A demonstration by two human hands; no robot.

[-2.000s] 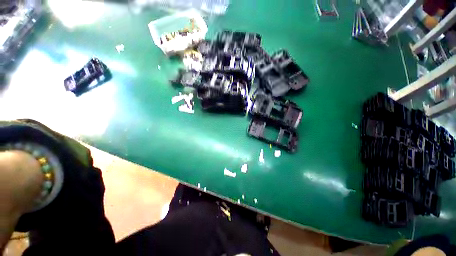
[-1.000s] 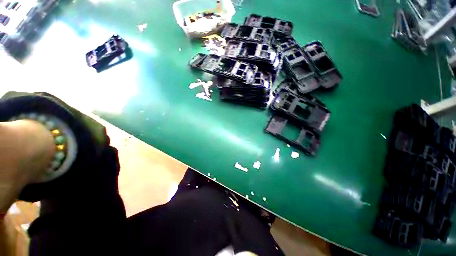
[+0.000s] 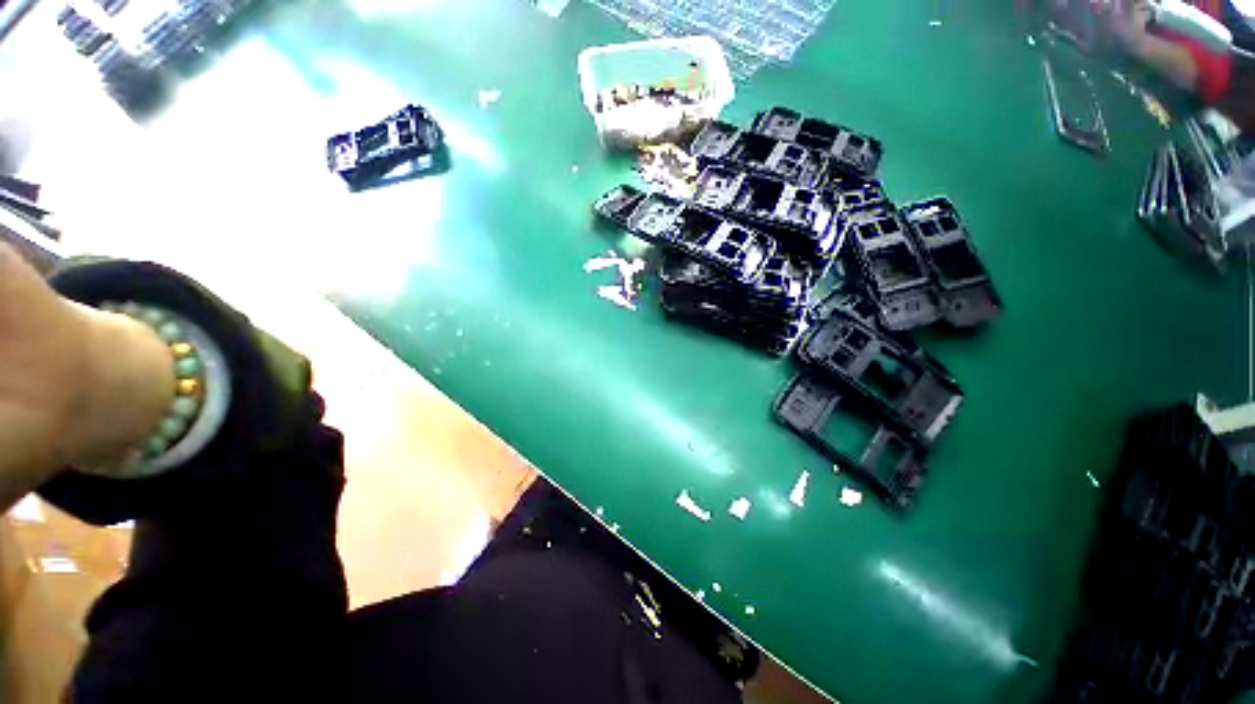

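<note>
My left hand (image 3: 55, 371) shows at the left edge, with a beaded bracelet and a dark sleeve. Its fingers are cut off by the edge, so I cannot see what it holds. My right hand is out of the picture. A loose pile of black plastic housings (image 3: 771, 206) lies on the green mat (image 3: 551, 378), some stacked, some overlapping. Two housings overlap at the pile's near right end. One black housing (image 3: 383, 146) lies apart in the glare at left. A white open tub (image 3: 595, 85) with small gold-brown and dark parts stands behind the pile.
Dense black stacks (image 3: 1170, 564) stand at far right. Pale scraps (image 3: 692, 506) lie near the mat's front edge, others (image 3: 622, 278) left of the pile. A clear blister tray (image 3: 743, 25) lies at the back. Another person's hand (image 3: 1101, 30) and red sleeve show at top right, above thin frames (image 3: 1186, 186).
The view has swung to the right, so the table things show shifted; the far-right stacks sit lower. More of my left hand shows. Another person's hand has come into view at top right.
</note>
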